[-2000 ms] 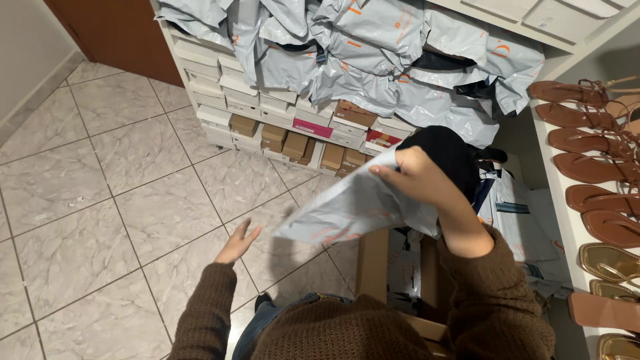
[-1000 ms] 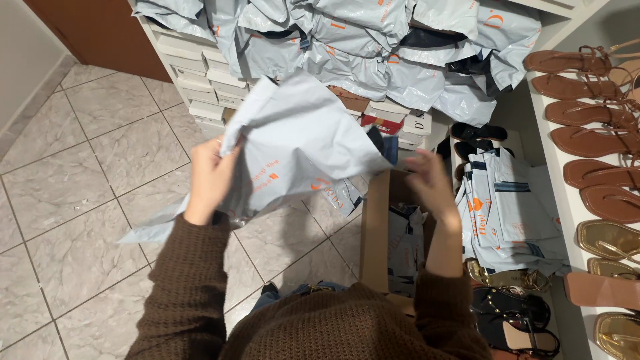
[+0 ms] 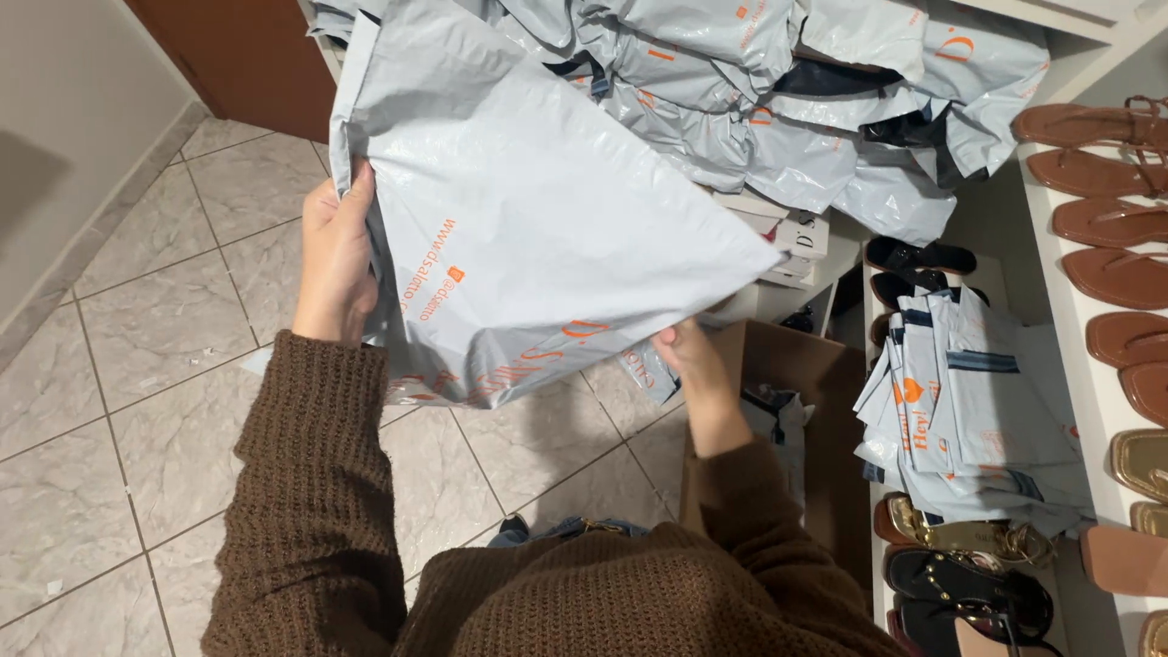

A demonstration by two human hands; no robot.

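A large grey plastic mailer bag (image 3: 547, 182) with orange print is spread between my two hands. My left hand (image 3: 338, 246) grips its left edge, thumb on top and fingers behind. My right hand (image 3: 689, 365) is at the lower right edge, its fingers partly hidden under the plastic. Whatever the bag may hold cannot be seen. Below my right hand stands an open cardboard box (image 3: 714, 447) with grey plastic packaging inside.
More grey mailer bags (image 3: 693, 100) are heaped on the shelf ahead, above white shoe boxes (image 3: 803, 239). Flat folded mailers (image 3: 995, 411) lie on the low shelf at right, among black sandals (image 3: 967, 584). Brown sandals (image 3: 1122, 274) line the white shelf at the right edge.
Two seconds ago my right hand held the bag up near the box and my left hand was free. My left hand now holds the bag, which is raised and spread out toward the left.
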